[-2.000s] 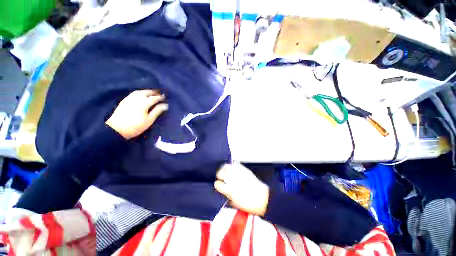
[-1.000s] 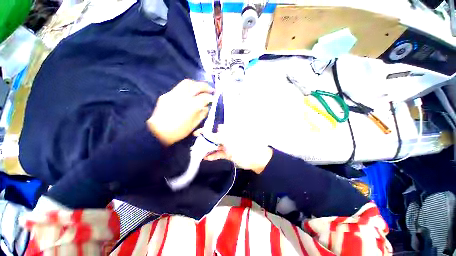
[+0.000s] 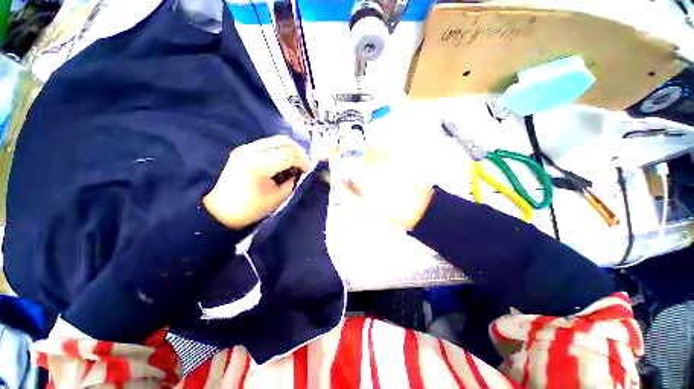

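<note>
The dark navy garment piece (image 3: 144,114) covers the left of the machine bed and hangs over its front edge. A white strip (image 3: 232,305) lies on its lower part. My left hand (image 3: 259,182) is shut on the navy cloth's edge just left of the presser foot (image 3: 323,133). My right hand (image 3: 388,178) is just right of the foot, near the cloth's edge. It is washed out by glare, so its fingertips and any grip cannot be told.
Scissors with green and yellow handles (image 3: 525,178) lie at the right. Beside them is an orange-brown wooden handle (image 3: 600,207). A pale green block (image 3: 548,85) rests against brown cardboard (image 3: 487,45) at the back right. A striped apron (image 3: 380,353) is below.
The view has moved closer to the needle area. My hands have moved from handling the white strip up to the presser foot. The strip now lies loose on the navy cloth.
</note>
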